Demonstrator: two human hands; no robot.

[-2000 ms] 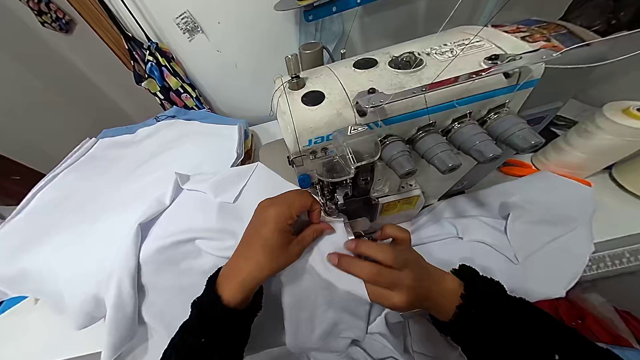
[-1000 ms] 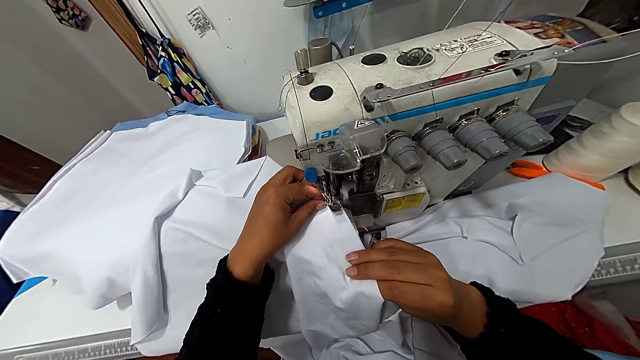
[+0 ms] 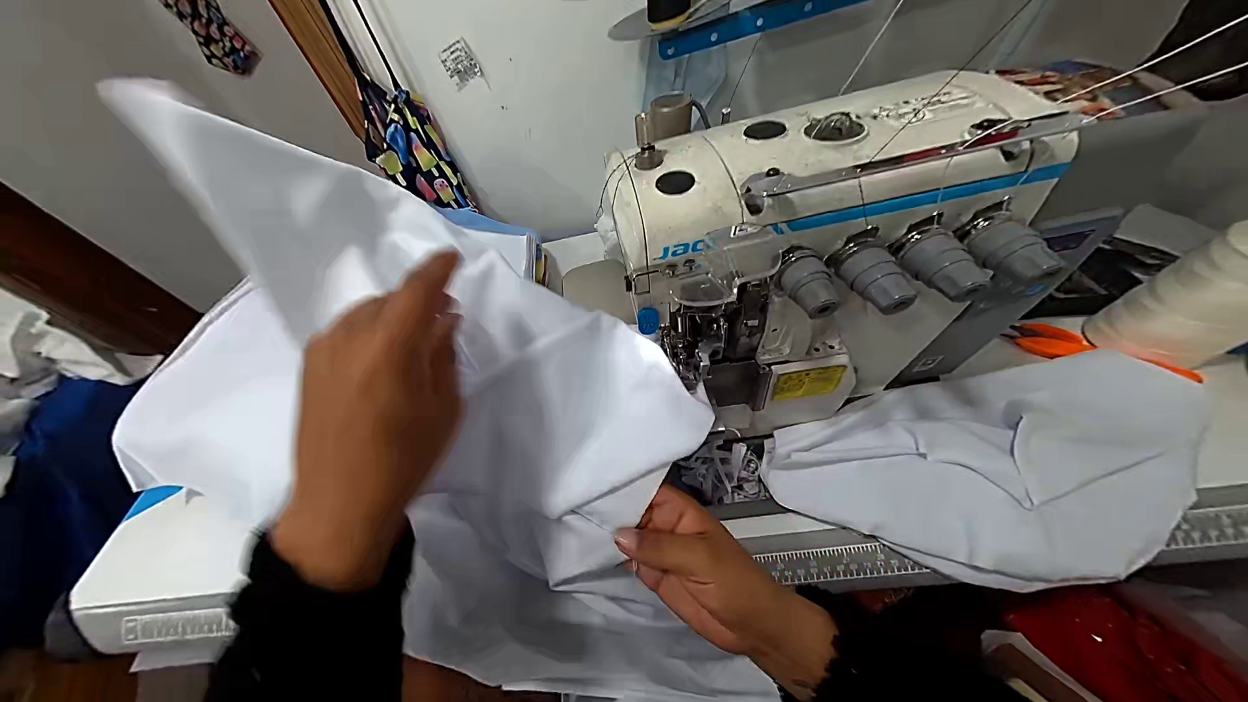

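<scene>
My left hand point(image 3: 375, 419), blurred by motion, is raised against a white fabric piece point(image 3: 546, 390); whether its fingers grip the cloth cannot be told. That cloth spreads in the air, with one corner flung up at the upper left. My right hand point(image 3: 697, 570) pinches the cloth's edge between thumb and fingers, below the serger's presser foot area. The white Jack serger point(image 3: 848, 185) stands behind, its looper area beside the cloth. Another white fabric piece point(image 3: 994, 468) lies on the table to the right of my right hand.
A stack of white fabric point(image 3: 195, 419) lies at left. White trimmings point(image 3: 726, 468) sit below the serger. Orange-handled scissors point(image 3: 1053, 339) and a large cone of white thread point(image 3: 1180, 292) are at right. A measuring tape point(image 3: 838, 563) runs along the table's front edge; red fabric point(image 3: 1102, 634) is below.
The cloth at the presser foot has come away and is now lifted to the left. My left hand has moved left from the needle area; my right hand has moved down toward the table edge.
</scene>
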